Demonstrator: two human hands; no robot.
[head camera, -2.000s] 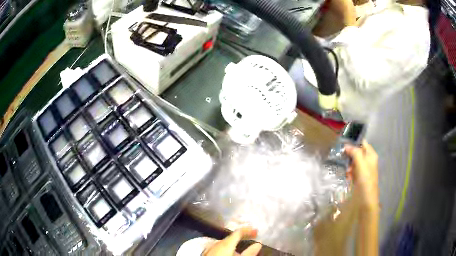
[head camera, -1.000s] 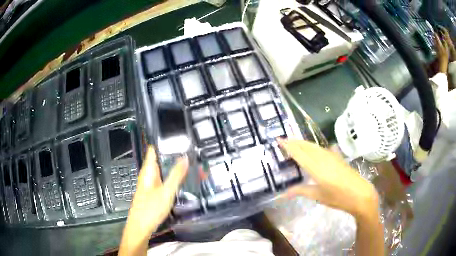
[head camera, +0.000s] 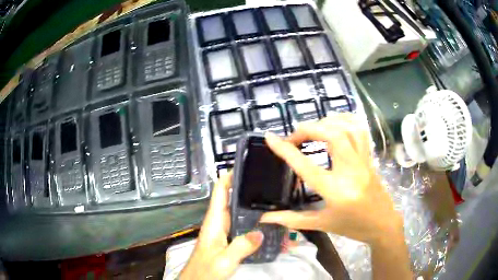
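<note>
My left hand (head camera: 221, 246) holds a dark grey keypad phone (head camera: 255, 232) upright above the bench edge, its thumb on the keys. My right hand (head camera: 349, 180) spans the phone's screen area, index finger at the top edge and thumb at the bottom edge. Between those fingertips a dark, black-edged screen lens (head camera: 263, 175) lies over the phone's screen; whether it is fully seated cannot be told. The lens tray (head camera: 203, 109) with rows of black-edged windows lies behind the hands, its lower right part hidden by the right hand.
The clear phone tray (head camera: 71, 210) with several phones is at the left. A white box (head camera: 363, 46) with a red light and black frames stands at the upper right. A small white fan (head camera: 442, 130) is at the right. Crinkled clear film (head camera: 407, 205) lies at the lower right.
The right hand has moved from the lens tray to the phone, its fingers now at the screen edges. The left hand has brought the phone nearer the bench edge. The view has shifted; trays appear higher and further right.
</note>
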